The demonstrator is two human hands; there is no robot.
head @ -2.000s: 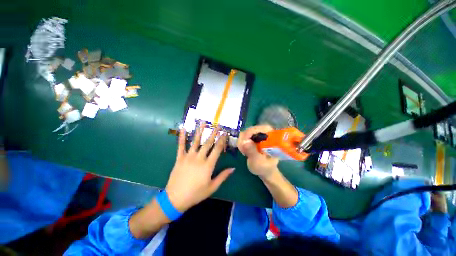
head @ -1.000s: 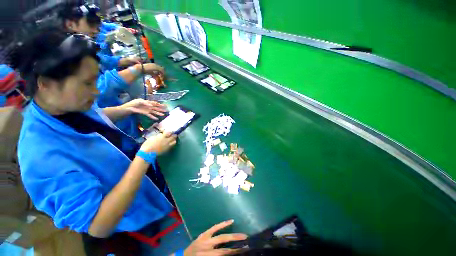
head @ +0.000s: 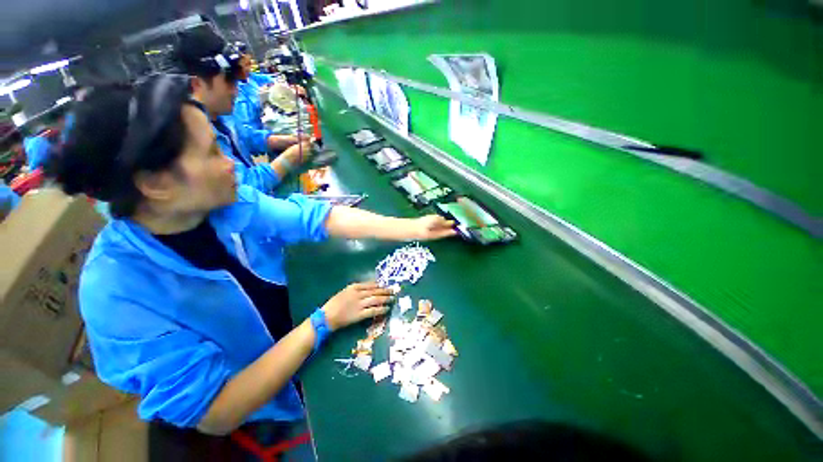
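Observation:
Neither of my hands is in the picture. Nearest in front of me on the green bench lies a loose pile of small white, silver and brown square modules. A tangled heap of white leads lies just beyond it. The neighbouring person's one hand rests at the edge of the pile. Their other hand is on the near end of a black-framed tablet by the partition. A dark rounded shape, blurred, cuts into the bottom edge.
Several more tablets lie in a row along the partition side. The neighbouring person in a blue smock fills the left, with other workers beyond. A bright green partition with a metal rail and posted papers runs along the right. Cardboard boxes stand at far left.
My hand and the tablet near it have gone out of view at the bottom. The neighbour's hands have left their tablet; one reached to the partition-side row, the other to the module pile.

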